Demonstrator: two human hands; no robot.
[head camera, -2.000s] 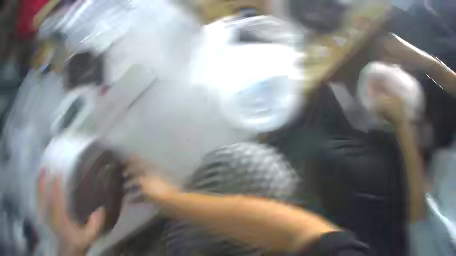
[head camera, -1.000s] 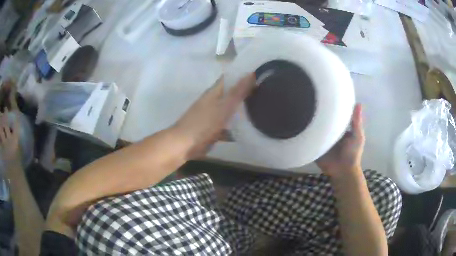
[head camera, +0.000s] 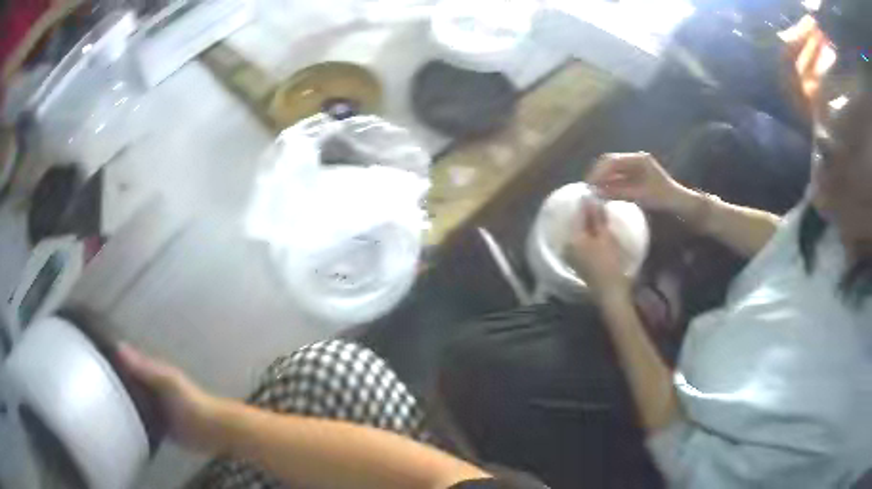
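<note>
A white housing (head camera: 78, 393) stands tilted at the lower left, cut off by the picture's edge. A dark brown disc (head camera: 113, 355) covers its side toward my right hand. My right hand (head camera: 177, 396) reaches in from below and lies against the dark side, its fingers partly hidden and blurred. It appears to hold the unit. My left hand is out of the picture.
A bagged white housing (head camera: 346, 272) sits by the wooden strip (head camera: 535, 124). Behind are an amber disc (head camera: 316, 86) and a dark disc (head camera: 461, 98). At right, a seated person handles a white round part (head camera: 552, 239). A carton (head camera: 182, 38) lies far left.
The view has swung right, bringing the other person in. The housing, earlier between both hands with its small dark panel showing, is now at the left edge; my left hand has left the picture.
</note>
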